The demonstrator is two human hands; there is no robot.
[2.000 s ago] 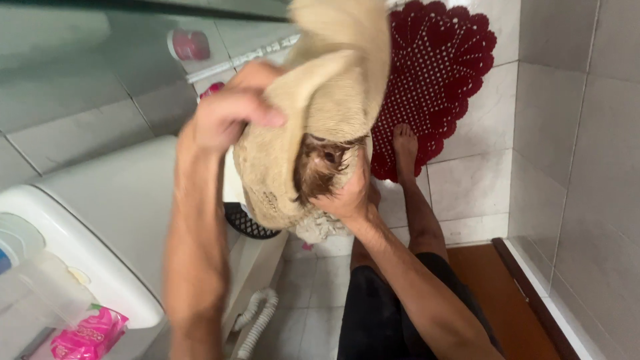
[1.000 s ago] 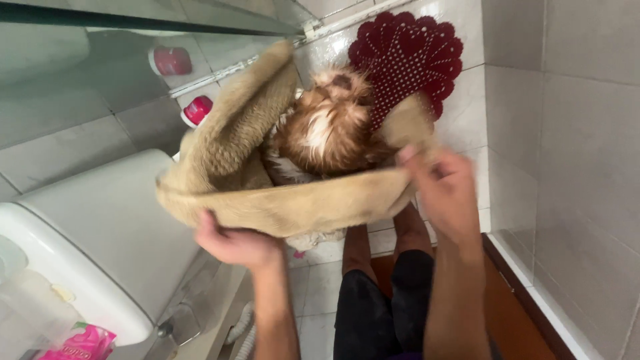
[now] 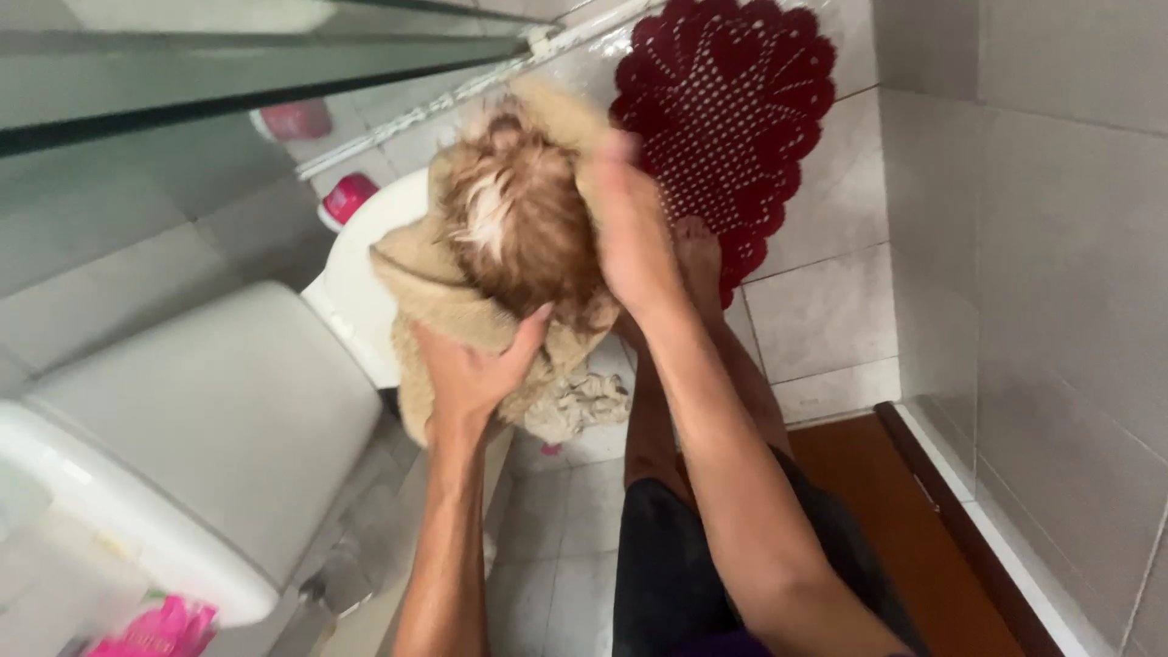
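Observation:
A small dog [image 3: 525,224] with damp-looking brown and white fur sits on the closed toilet lid [image 3: 365,265], its head pointing away from me. A beige towel [image 3: 447,292] wraps around its body. My left hand [image 3: 474,365] grips the towel at the dog's near side, thumb against the fur. On the right, my right hand [image 3: 630,219] is blurred and presses the towel along the dog's side; its fingertips are unclear. The dog's legs are hidden beneath the cloth.
The white toilet tank [image 3: 210,429] stands at left, with a pink packet [image 3: 164,630] near the bottom corner. A red crocheted mat [image 3: 730,128] lies on the tiles. Glass panels [image 3: 274,73] cross the upper left, beside a pink container [image 3: 349,198]. A crumpled pale cloth [image 3: 579,406] lies below the towel.
The towel, held spread around the dog a second ago, is now gathered close against its body. My right hand has moved from the towel's outer end to the dog's side.

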